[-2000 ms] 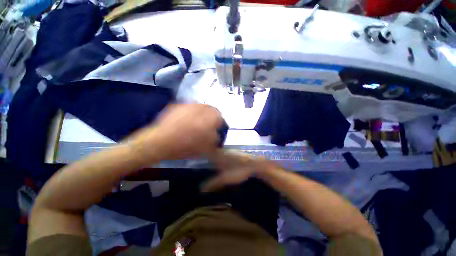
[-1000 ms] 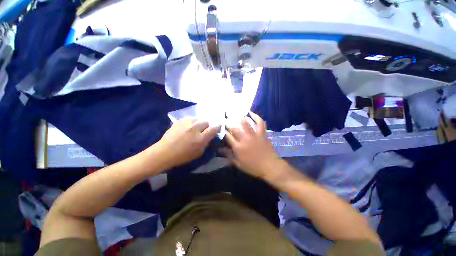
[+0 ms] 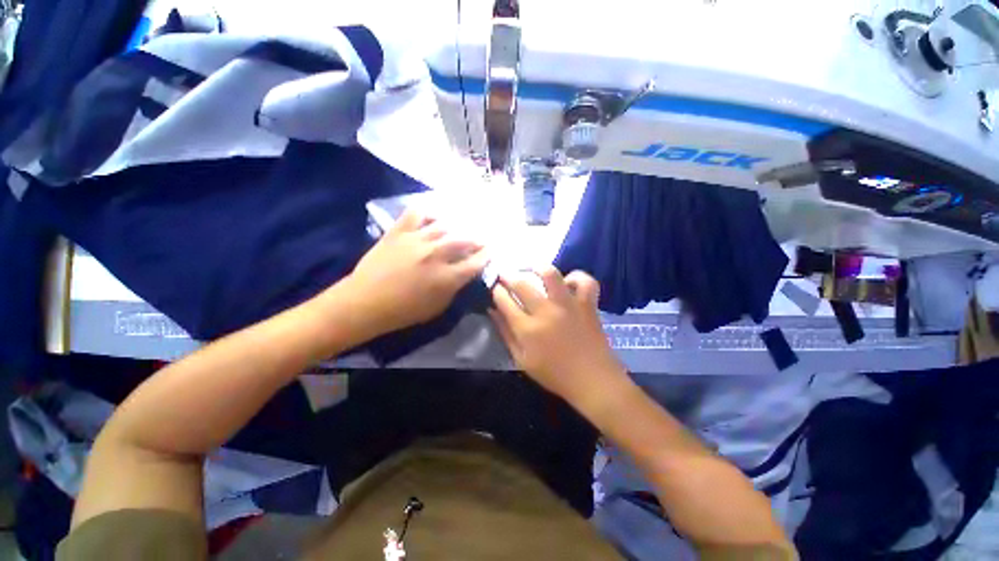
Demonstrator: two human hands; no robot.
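The navy and light grey garment piece (image 3: 252, 236) lies left of the needle area, its edge running under my hands. My left hand (image 3: 416, 268) presses on the cloth edge just in front of the needle area, fingertips on a small pale part. My right hand (image 3: 548, 323) is right beside it, thumb and fingers pinching the same edge. The fingertips of both hands nearly touch. The white sewing machine head (image 3: 679, 121) with blue line is above them. The presser foot area is washed out by bright light, so the needle and seam are hidden.
A fan-like stack of navy cut pieces (image 3: 668, 247) lies under the machine arm. Small dark strips (image 3: 779, 347) lie at the table's right. The ruler strip (image 3: 701, 338) runs along the front edge. More navy and grey cloth (image 3: 876, 449) is heaped below right.
Since the first frame, my hands have moved from crossing low at the table's front up to the cloth edge by the needle. Over the last second they stay there. The view has shifted slightly.
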